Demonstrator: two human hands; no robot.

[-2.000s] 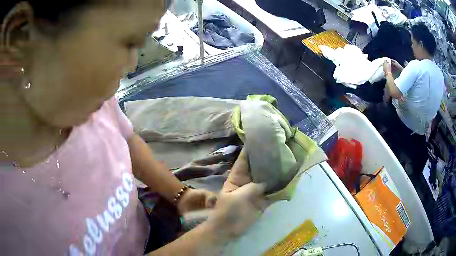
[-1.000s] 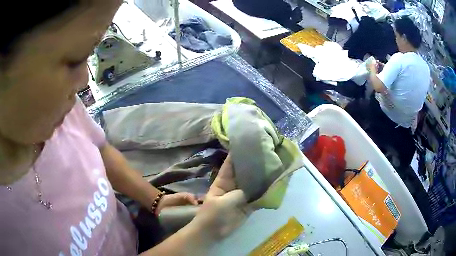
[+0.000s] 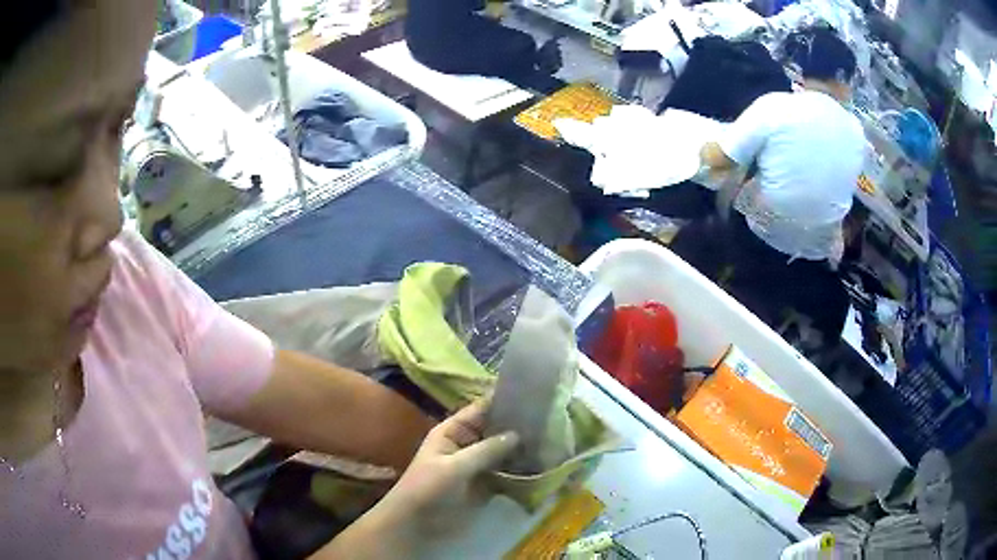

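Neither of my hands is in the picture. A garment [image 3: 530,383] with taupe and bright olive-green parts lies across the near end of the white table [image 3: 667,470]. A hand [image 3: 465,448] of the person in pink pinches a taupe part of it and holds it raised. This person's other hand is hidden behind the near one and the cloth. A bright olive-green part [image 3: 421,328] curves up in a loop beside the taupe part. More taupe cloth stretches left, partly hidden by the person's arm.
The person in pink [image 3: 142,405] fills the left side. A yellow strip [image 3: 558,525] and a cord [image 3: 678,520] lie at the table's front. A cream-white tub [image 3: 754,312] holds a red bag [image 3: 640,350] and an orange carton [image 3: 754,432]. A sewing machine [image 3: 180,186] stands behind; another person [image 3: 804,164] sits beyond.
The view has swung right, so things sit further left. The garment's rolled end has been opened out, and the olive-green part now stands apart from the taupe part. The bracelet hand has gone from sight.
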